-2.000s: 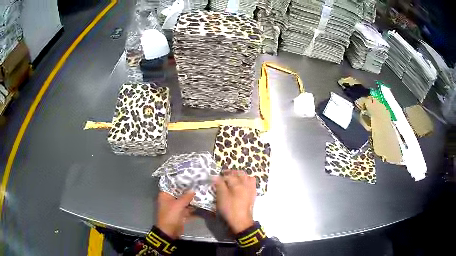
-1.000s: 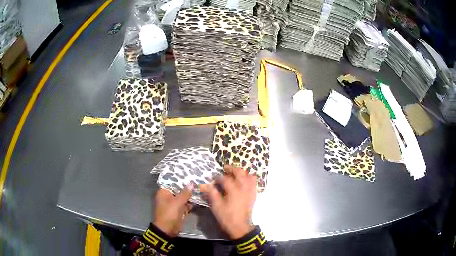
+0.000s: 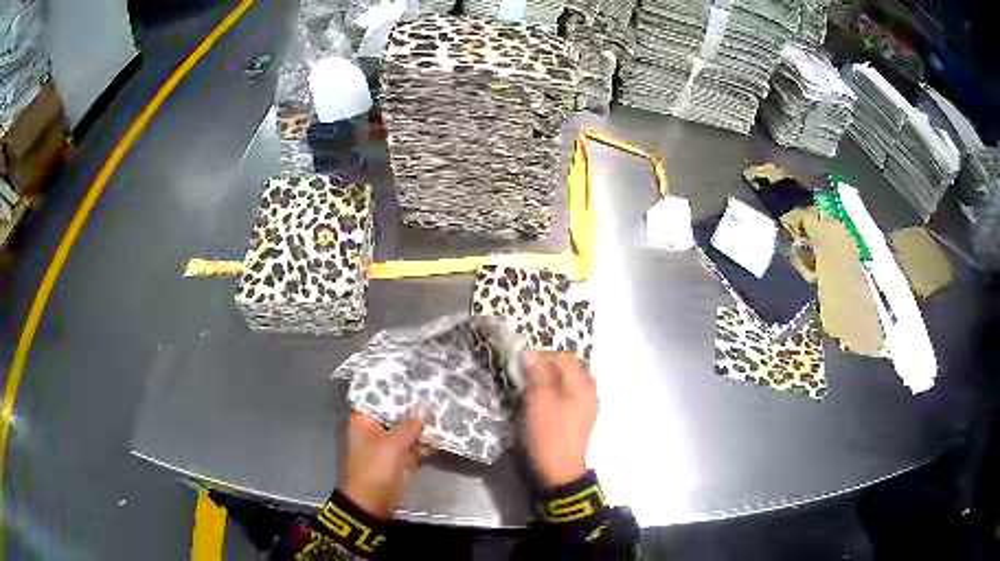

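A thin bundle of cut panels [image 3: 428, 389], grey-white spotted reverse up, lies fanned in front of me. My left hand [image 3: 378, 460] grips its near left edge, thumb on top. My right hand [image 3: 559, 416] is at its right side, blurred, with a panel's edge lifted and curled at the fingers. A leopard panel pile [image 3: 532, 301] lies face up just behind, partly covered by the bundle and my right hand. The short stack [image 3: 307, 247] stands at left, the tall stack [image 3: 477, 142] behind.
Yellow-orange tape [image 3: 439, 266] crosses the grey table [image 3: 647, 438]. At right lie a loose leopard swatch [image 3: 770, 351], dark fabric with a white slip [image 3: 743, 238], and tan scraps [image 3: 844, 290]. Tied bundles [image 3: 696, 66] stand at the back. A white rounded object [image 3: 339, 90] is beside the tall stack.
My right hand has moved right, away from the bundle's middle, with a panel's edge lifting and curling towards the right. My left hand stays at the near left edge.
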